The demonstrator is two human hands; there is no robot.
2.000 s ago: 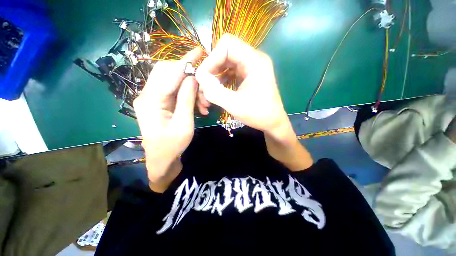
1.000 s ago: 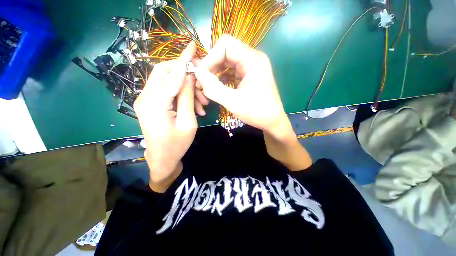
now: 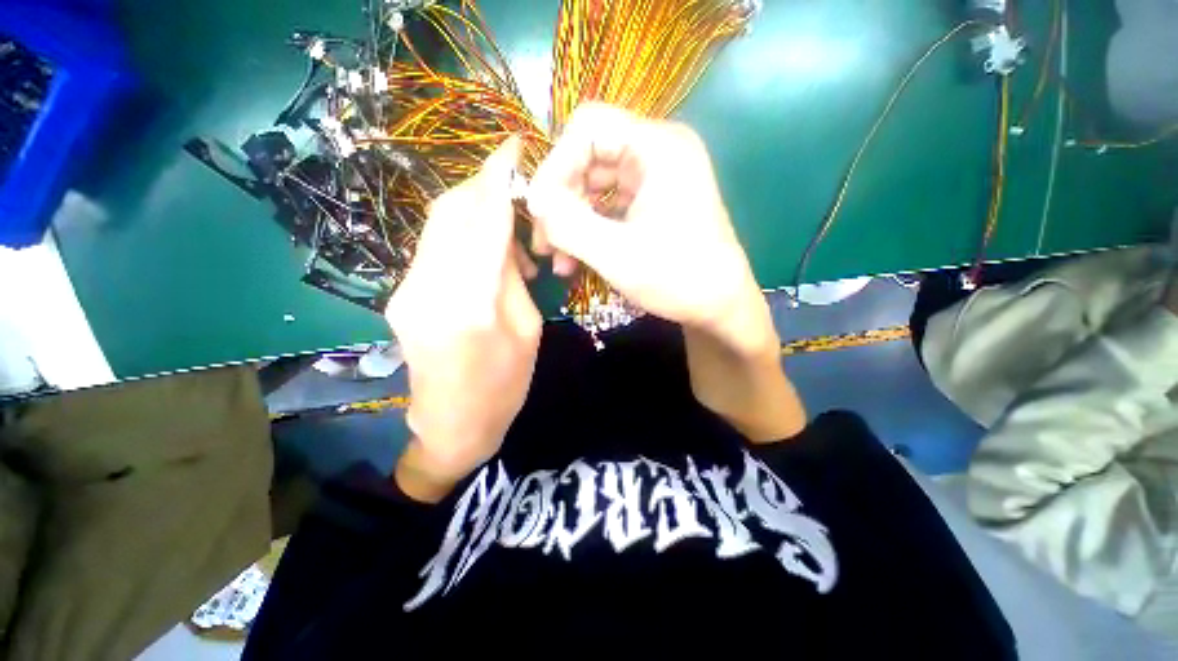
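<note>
My left hand and my right hand meet in front of my chest, with thumbs and fingertips pinched together. A tiny white connector shows between the fingertips. A bit of thin orange wire lead shows inside my curled right fingers. The fingers hide most of the held pieces, so how they fit together cannot be told. A large orange lead bundle lies behind and under my hands, with white connectors at its near end. A tangled pile of joined pieces with black parts lies to the left.
A blue parts bin stands at the far left, above a white sheet. Loose long harnesses lie at the right on the green mat. People's clothed legs are at both sides, below the bench edge.
My left hand has shifted right and turned, its fingertips now closer to my right hand. The white connector has moved slightly right with them. More of the orange wires at the pile show.
</note>
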